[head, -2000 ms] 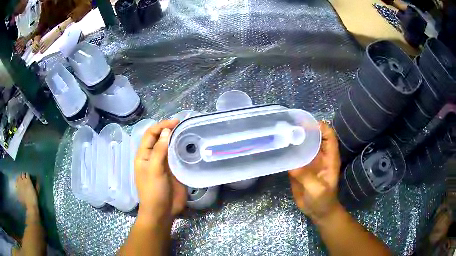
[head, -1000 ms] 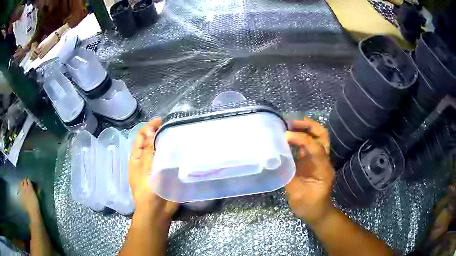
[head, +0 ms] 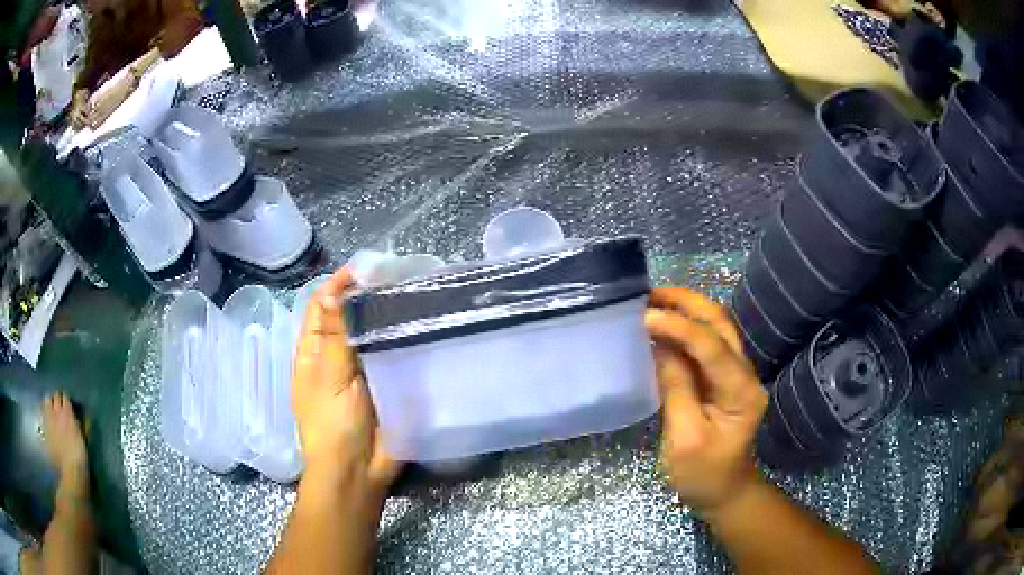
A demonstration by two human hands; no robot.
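Note:
A shell-and-base unit [head: 511, 376] is held up over the middle of the table. Its glossy black base band faces up and away, and its frosted shell body faces me and down. My left hand [head: 343, 393] grips the unit's left end, and my right hand [head: 707, 393] grips its right end. Both hands are bare. The inside of the shell is out of sight. Part of a small round translucent piece [head: 522, 231] shows just behind the unit; what lies under the unit is mostly hidden.
Translucent tank shells [head: 256, 382] stand in a row at left. Finished-looking units with black bases [head: 264, 222] stand behind them. Tall stacks of grey housing cups [head: 786, 242] stand at right. Black twin cups [head: 294, 39] are far left. Cardboard [head: 808, 51] lies far right. Another person's hand [head: 64, 432] shows at left.
The unit has tilted from showing its open-looking shell interior to showing its side, with the black base band now turned into view. Both hands still hold its ends.

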